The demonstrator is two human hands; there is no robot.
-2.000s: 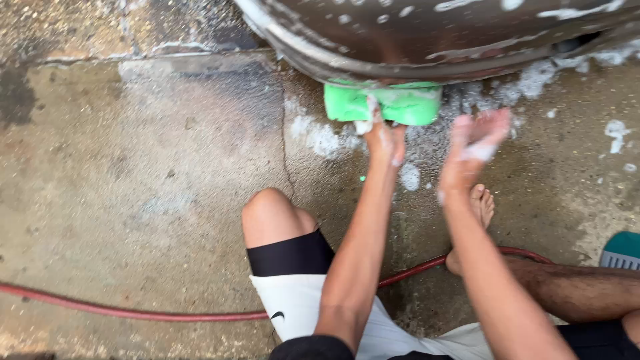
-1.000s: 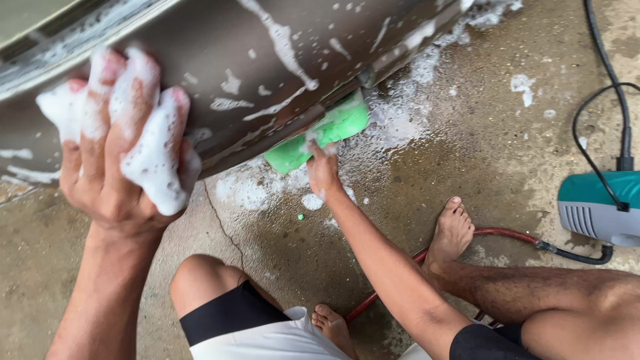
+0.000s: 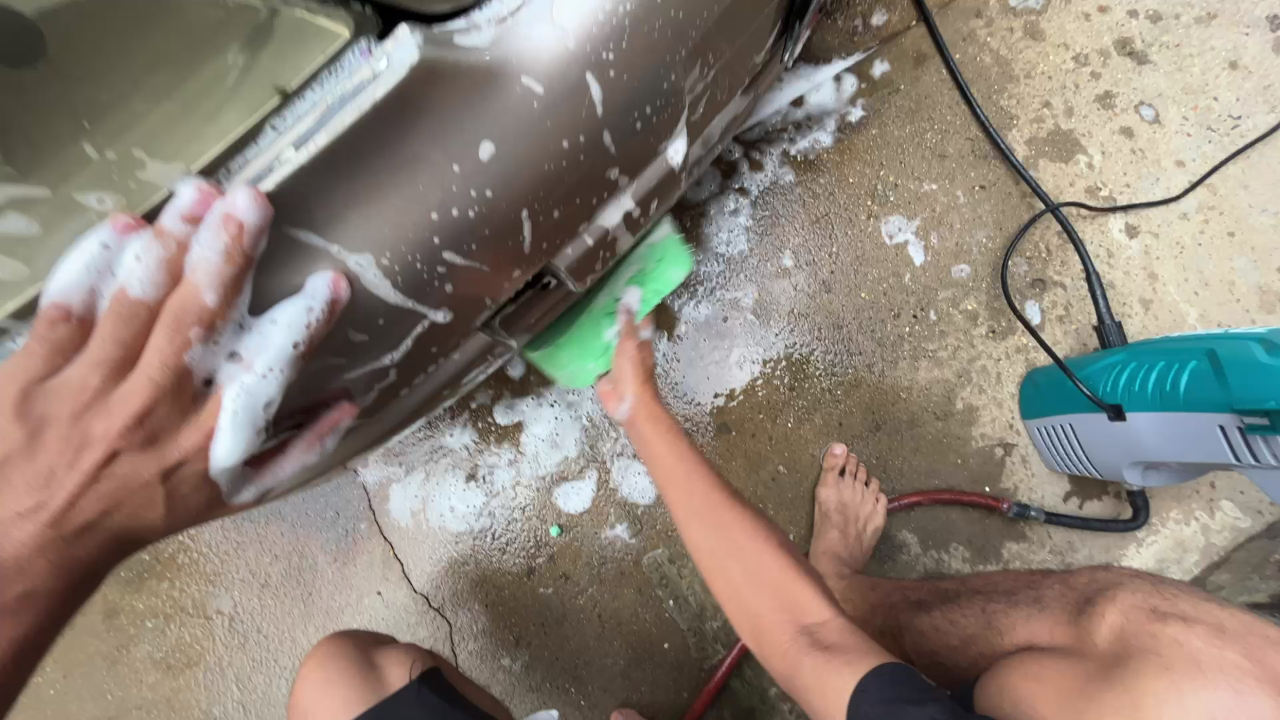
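Observation:
My left hand (image 3: 150,370), coated in white suds, lies with fingers spread on or just over a brown vehicle body panel (image 3: 430,200), beside its pale trimmed section at the upper left. Nothing is held in it. Lower on the vehicle, my right hand (image 3: 630,365) grips a green sponge (image 3: 610,310) against the bumper's bottom edge, just below a small rectangular slot. The thumb and some fingers show on the sponge's near face; its far side is partly hidden by the bumper. Foam streaks and droplets dot the panel.
A teal and grey electric machine (image 3: 1150,405), likely a pressure washer, sits at the right with black cables (image 3: 1000,145) and a red hose (image 3: 945,498). My bare foot (image 3: 848,510) is near the hose. Suds (image 3: 550,430) cover wet, cracked concrete below the bumper.
Two seconds ago my left hand held the sponge; now my right has it. My left hand has moved to the upper body panel. The view has turned, bringing the whole machine side into sight.

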